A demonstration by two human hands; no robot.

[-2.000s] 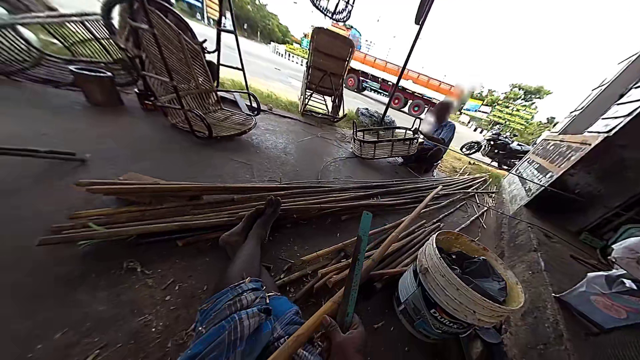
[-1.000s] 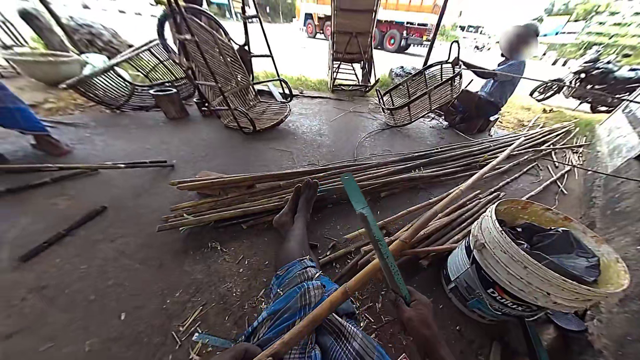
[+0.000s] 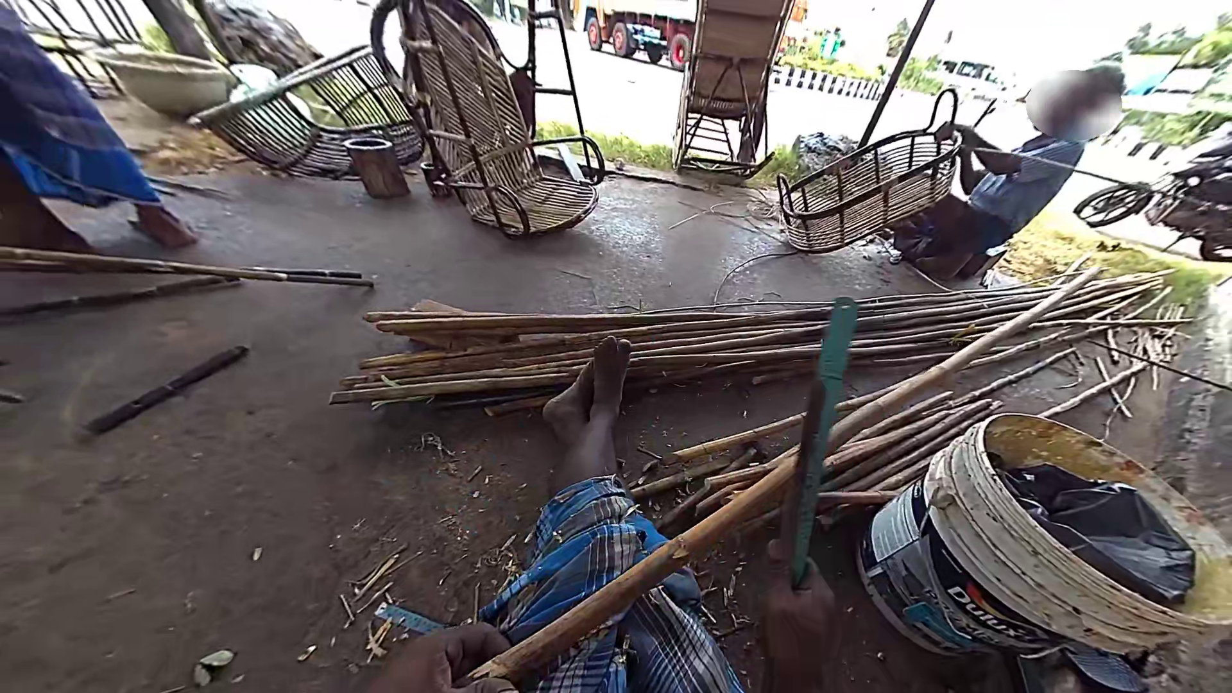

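Observation:
A long cane pole [image 3: 693, 541] runs from the bottom centre up to the upper right, across my lap. At its near end, my left hand [image 3: 452, 658] is closed around it. Upright in my right hand [image 3: 801, 616] is a long tool with a green blade [image 3: 824, 433], its exact kind unclear; it crosses the pole in the view, and whether they touch cannot be told. Beyond my crossed feet lies a bundle of long cane poles [image 3: 731, 348]. Shorter canes [image 3: 895, 443] lie piled to the right of my legs.
A Dulux paint bucket [image 3: 962, 539] with a black plastic bag [image 3: 1097, 529] stands at right. Cane swing seats [image 3: 500, 144] are farther back. A person [image 3: 1030, 183] sits holding a cane basket frame [image 3: 866, 197]; another person's leg [image 3: 159, 221] is at left. Dark sticks [image 3: 168, 390] lie left.
The green-bladed tool in my right hand, tilted to the left a second ago, now stands nearly upright. More of the person at the left has come into view.

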